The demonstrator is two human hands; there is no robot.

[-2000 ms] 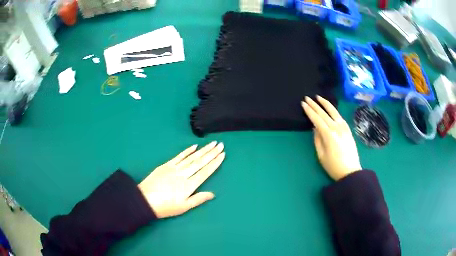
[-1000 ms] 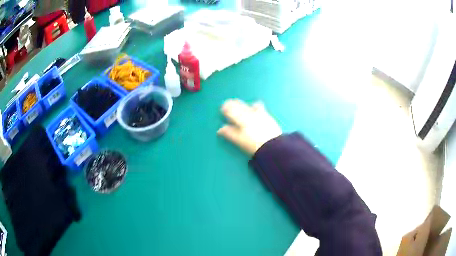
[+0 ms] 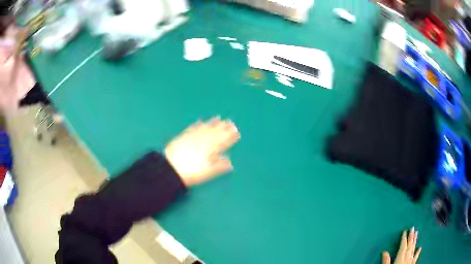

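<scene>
A sheet of black fabric straps lies side by side on the green bench at the right. My left hand is over the bench left of it, blurred, holding nothing, thumb apart from the fingers. My right hand is cut off by the bottom edge at the lower right, below the straps. Its visible fingers are spread and nothing shows in them. Neither hand touches the straps.
A white card stack with a dark slot lies behind, near white scraps and a blurred yellowish band. Blue bins line the right. A person is at the far left. The bench's left edge curves down.
The view has swung right, then back left. My left hand is in view again. My right hand has gone from the bench's right side to the lower edge of the picture.
</scene>
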